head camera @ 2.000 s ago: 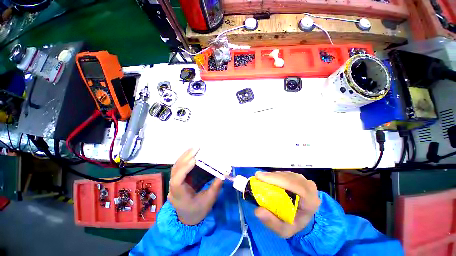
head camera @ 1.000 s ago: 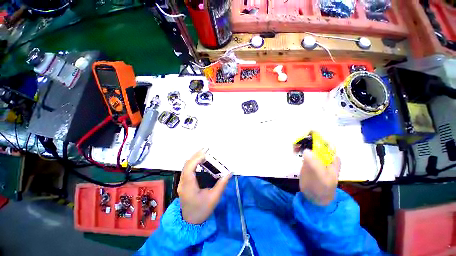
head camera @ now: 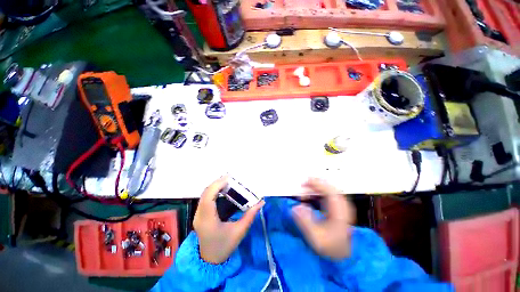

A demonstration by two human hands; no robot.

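My left hand point(head camera: 219, 225) holds a flat white unit point(head camera: 242, 193) with a dark rectangular window between thumb and fingers, above my lap at the bench's front edge. My right hand point(head camera: 326, 219) is just right of it, blurred, with thumb and fingers apart; I see nothing in it. The yellow bottle point(head camera: 336, 145) with a pale nozzle is on the white bench sheet point(head camera: 285, 165), right of centre.
Several small case units point(head camera: 215, 110) lie on the sheet. A red-orange parts tray point(head camera: 328, 80) is at the back. The multimeter point(head camera: 108, 108) and grey screwdriver point(head camera: 144, 154) are left; a round container point(head camera: 397, 97) is right. A salmon tray point(head camera: 94, 245) sits low left.
My right hand has let go of the yellow bottle, which now rests on the sheet, and has come back towards my left hand. My left hand still holds the white unit.
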